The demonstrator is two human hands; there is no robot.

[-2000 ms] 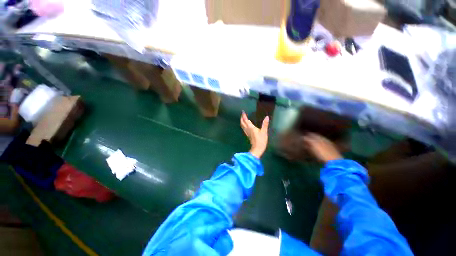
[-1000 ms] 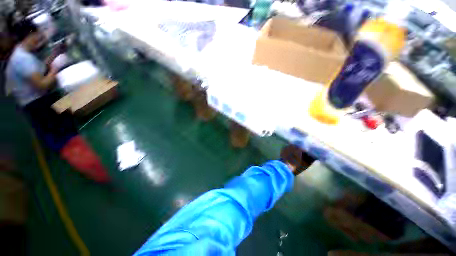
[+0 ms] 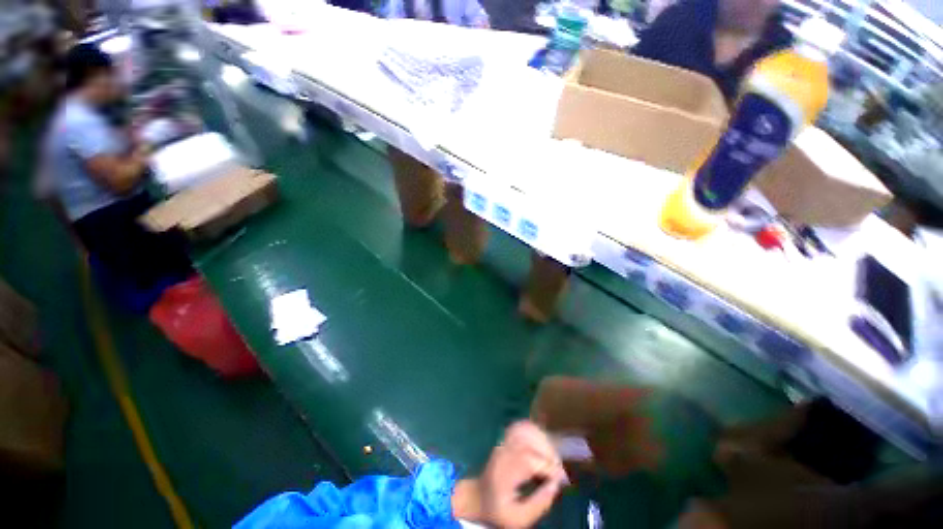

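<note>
My left hand [image 3: 520, 477] is at the lower middle, blurred, with its fingers curled at the near edge of a brown cardboard piece [image 3: 610, 422], maybe a small carton. The piece is low over the green floor, beside the bench. A small white patch shows by the fingers, and a small dark spot shows on the hand. The blue left sleeve [image 3: 362, 504] comes in from the bottom edge. My right hand is out of the picture.
The white-topped bench [image 3: 517, 155] runs diagonally, bearing an open carton [image 3: 631, 129], orange drink bottle [image 3: 739, 150] and smartphone [image 3: 882, 300]. Brown shapes [image 3: 543, 287] stand under it. At left are a seated person [image 3: 93, 145], red bag [image 3: 207, 325] and white slips [image 3: 295, 316].
My left hand has come back from under the bench edge, and the brown piece has come out with it. My right hand, seen two seconds ago, has left the picture. The view has swung left.
</note>
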